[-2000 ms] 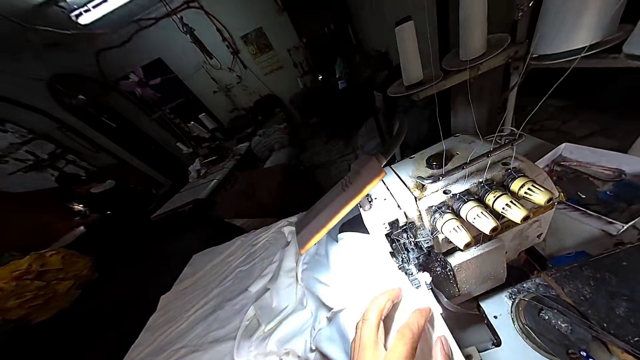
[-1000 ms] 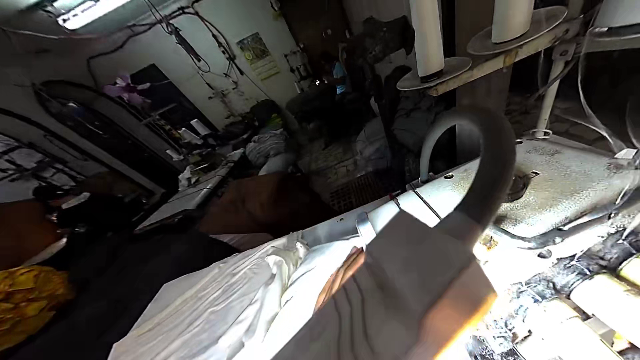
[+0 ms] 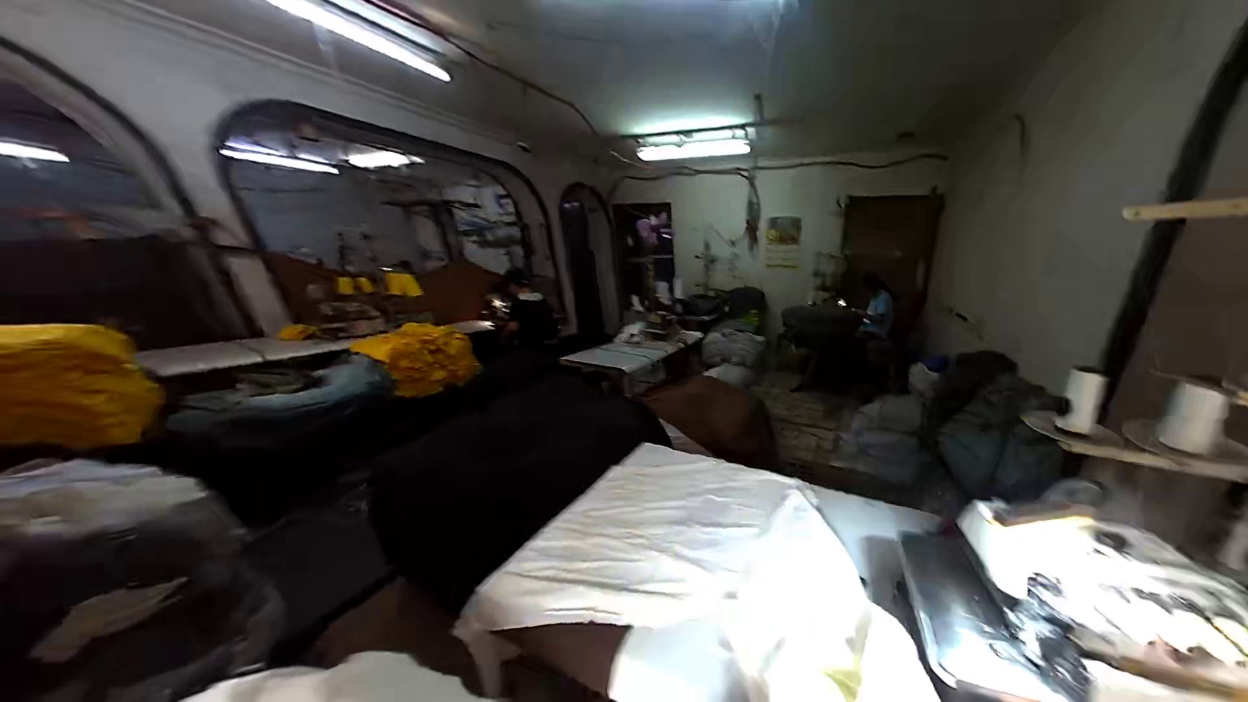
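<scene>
Neither my left hand nor my right hand can be made out. White fabric (image 3: 673, 536) lies spread over the table, its near edge hanging down and its right part brightly lit and bunched. To its right stands an overlock sewing machine (image 3: 1121, 575), blurred and partly washed out by the light. A lamp head (image 3: 1043, 515) is over the machine's left part. White thread cones (image 3: 1082, 400) stand on round holders above and behind the machine. More white fabric (image 3: 341, 680) shows at the bottom edge.
Yellow fabric heaps (image 3: 419, 358) and a clear plastic bag (image 3: 127, 565) are at the left. Dark fabric (image 3: 517, 468) lies beyond the white cloth. One person (image 3: 529, 312) is at the left tables, another (image 3: 877, 310) sits at the back. Filled sacks (image 3: 1004, 439) stand at the right.
The view has swung widely up and left across the room. The hand that lay on the white fabric beside the machine two seconds ago is out of sight.
</scene>
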